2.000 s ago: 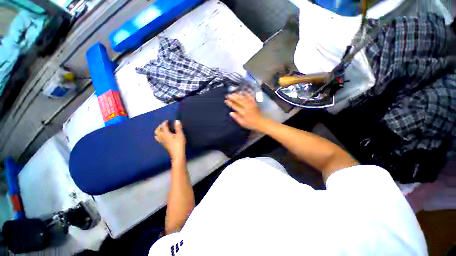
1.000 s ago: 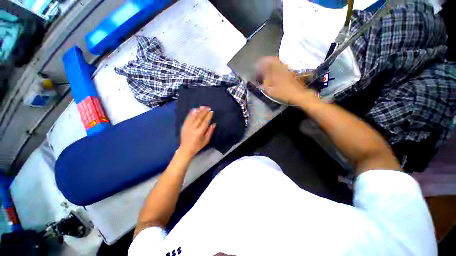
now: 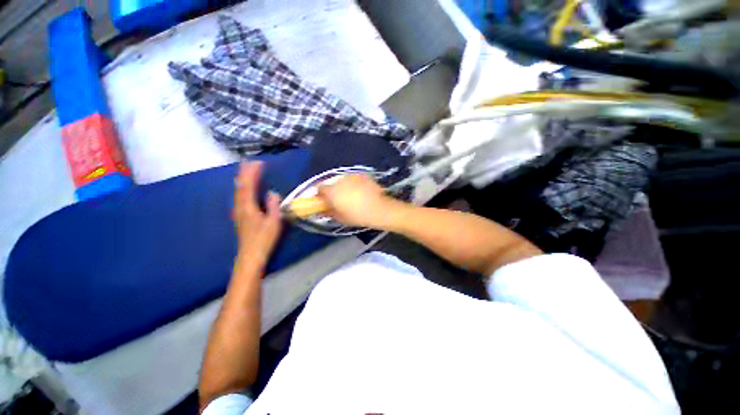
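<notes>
My right hand [image 3: 354, 199] is closed on the tan handle of the steam iron [image 3: 309, 206]. The iron lies on the dark cloth [image 3: 357, 147] at the right end of the navy padded board [image 3: 130, 251]; its outline is blurred. My left hand [image 3: 258, 212] is over the board just left of the iron, bare, with fingers apart and holding nothing. The plaid garment [image 3: 260, 93] is bunched behind the board, meeting the dark cloth at the board's right end.
A blue bar with a red label [image 3: 88, 105] stands behind the board on the white table [image 3: 357, 40]. Yellow and white hoses [image 3: 568, 105] run right from the iron. White cloth [image 3: 507, 142] and piled plaid cloth [image 3: 596, 182] are at right.
My right hand has gone to the iron and brought it left onto the dark cloth. My left hand went onto the dark cloth, then moved left off it. The view has shifted.
</notes>
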